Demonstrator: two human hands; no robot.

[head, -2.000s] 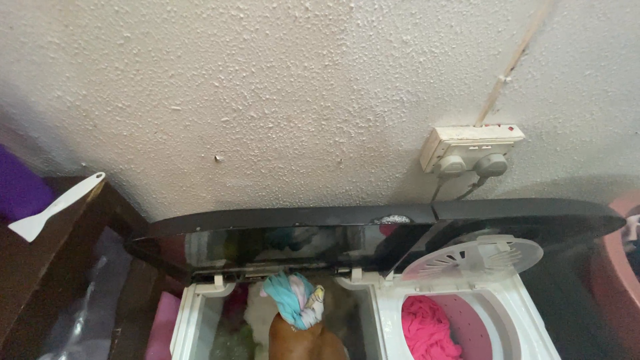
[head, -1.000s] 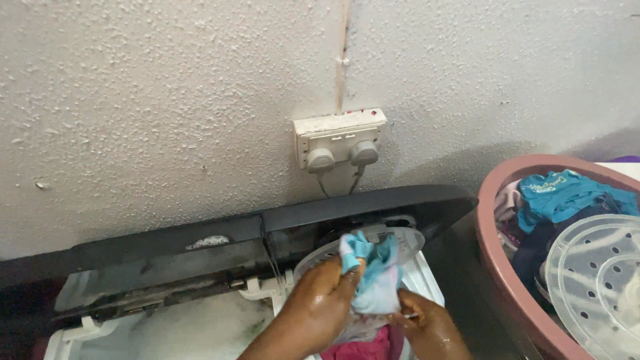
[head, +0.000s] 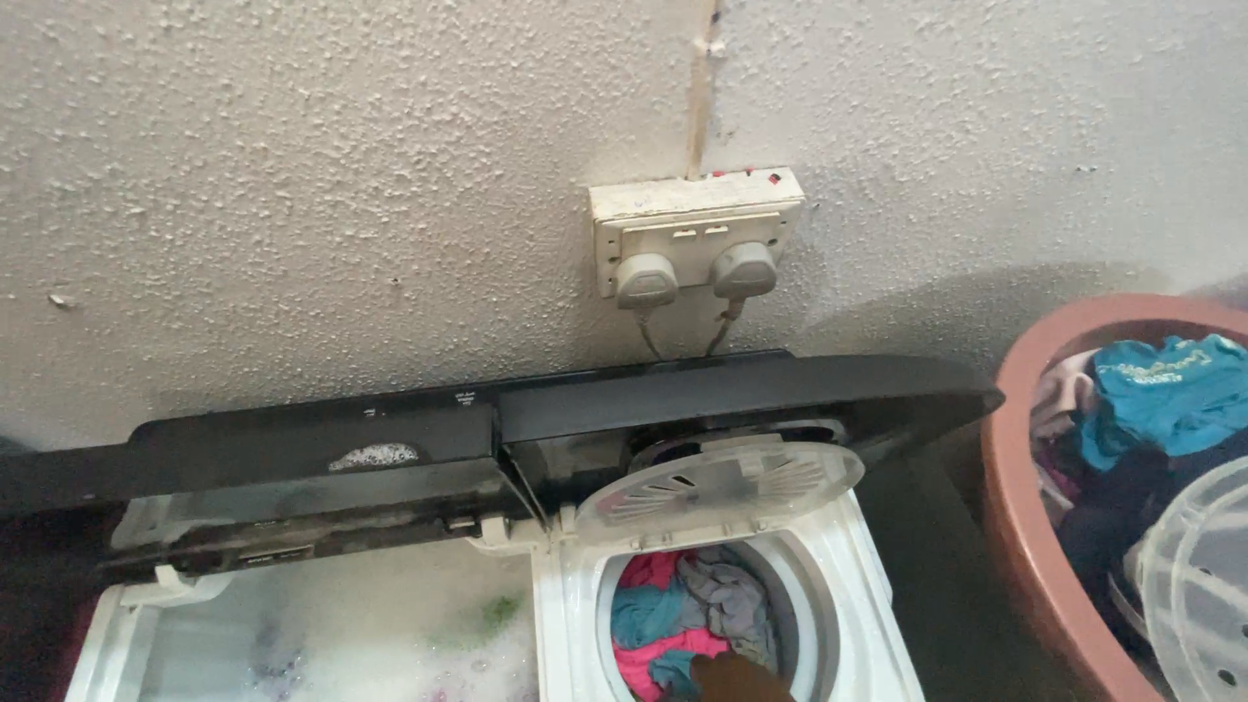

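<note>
A twin-tub washing machine (head: pixel 558 604) stands with its lids raised. One hand, which looks like my right hand (head: pixel 738 678), reaches into the round spin tub (head: pixel 814 624) from the bottom edge and touches the wet clothes (head: pixel 726 600) there, which are pink, teal and grey. Only part of that hand shows, and whether its fingers grip cloth is hidden. My left hand is out of view. Left of the spin tub, the wash tub (head: pixel 141 648) holds cloudy, sudsy water with green and dark cloth partly visible.
Behind the spin tub a translucent slotted inner lid (head: pixel 721 487) stands raised. The black outer lid (head: pixel 682 400) leans near the wall below a double socket (head: pixel 697 239) with two plugs. At right is a pink basin (head: pixel 1014 487) of clothes, with a perforated plastic disc (head: pixel 1204 585).
Both hands held a light blue and pink cloth over the spin tub a second ago; now one hand is low in that tub and the other is out of view. The view has shifted right since the first frame.
</note>
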